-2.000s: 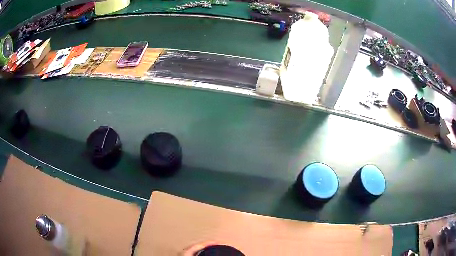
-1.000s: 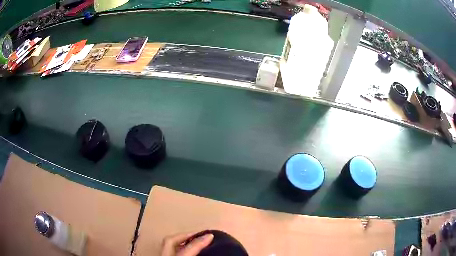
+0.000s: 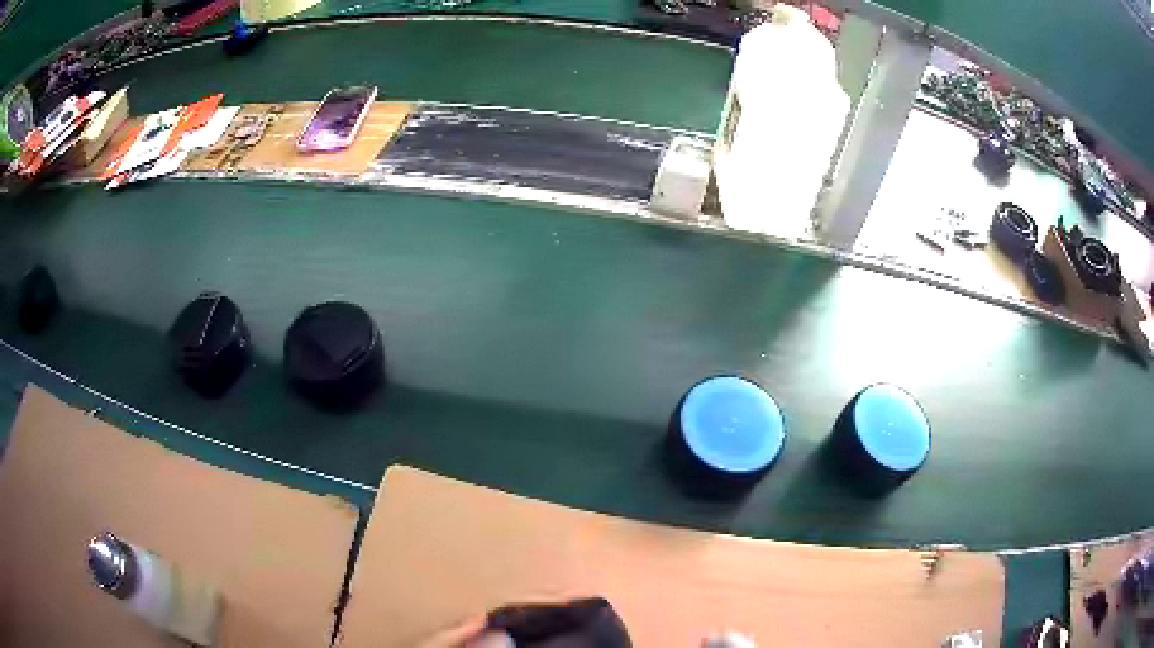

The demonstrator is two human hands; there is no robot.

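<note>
A black round unit (image 3: 563,623) is at the bottom edge, over the right cardboard mat (image 3: 506,538), partly cut off. My left hand (image 3: 481,632), bare, is at its left side with fingers against it; most of the hand is out of the picture. A small blurred whitish shape (image 3: 728,641), likely a gloved fingertip of my right hand, shows to the right of the unit, apart from it. Two blue-topped units (image 3: 732,425) stand at the right of the green belt. Two black units (image 3: 334,355) stand at the left, with a smaller dark one (image 3: 38,299) at the far left.
A dispenser bottle (image 3: 111,565) is on the left mat (image 3: 190,494). Beyond the belt are a milky-white jug (image 3: 782,133), a whitish container (image 3: 682,176), a phone (image 3: 337,119) and printed papers (image 3: 165,137). A grey post (image 3: 873,152) stands beside the jug. Black rings (image 3: 1014,229) are at the right.
The units on the belt have moved left. My left hand has come into view at the black unit, which has turned and sits lower. The whitish shape has appeared at the bottom edge.
</note>
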